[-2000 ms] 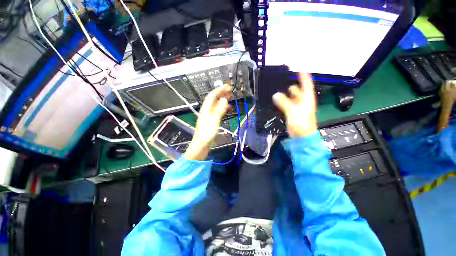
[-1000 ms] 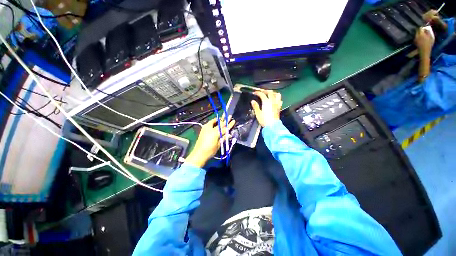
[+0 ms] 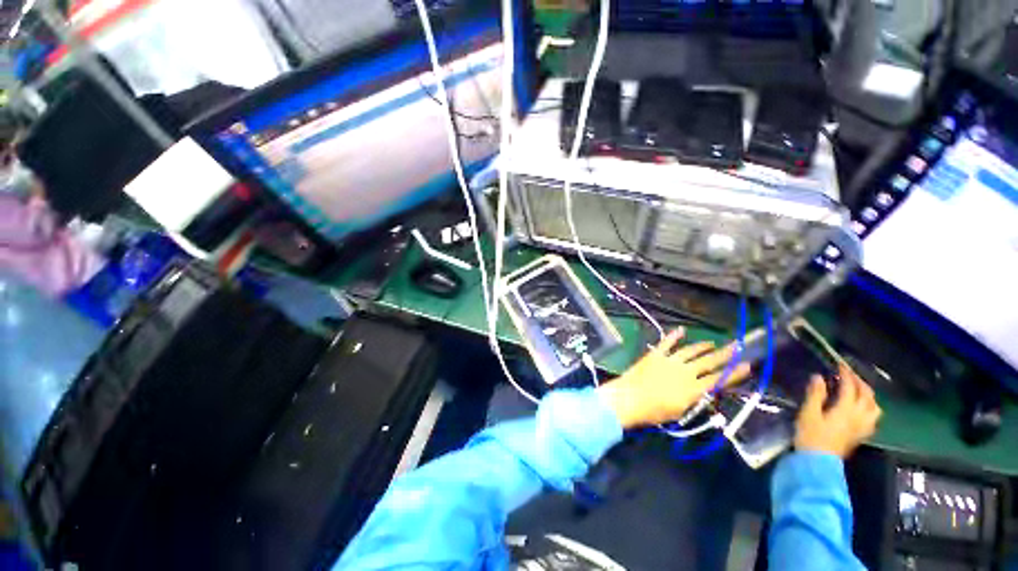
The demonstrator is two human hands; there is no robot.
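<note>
A pale-framed test fixture (image 3: 768, 429) lies at the bench's front edge, tilted, with blue and white cables crossing its left side. A dark phone sits in it, partly covered. My right hand (image 3: 835, 413) rests on the fixture's right side, fingers curled over its edge. My left hand (image 3: 675, 379) reaches to the cables at its left side with fingers spread; whether it grips a cable is unclear. A second fixture (image 3: 558, 318) with a dark phone lies to the left, a white cable at its lower end.
The radio communication tester (image 3: 670, 229) stands behind, with black power units (image 3: 683, 121) on top. Monitors stand left (image 3: 380, 145) and right (image 3: 960, 223). A mouse (image 3: 435, 279) lies left. Black trays (image 3: 346, 390) are at left, another tray (image 3: 949, 513) at lower right. White cables hang across the view.
Two seconds ago both hands were raised apart; then they came down to the right fixture and remain there. The view has swung left, bringing the left tray stacks into sight.
</note>
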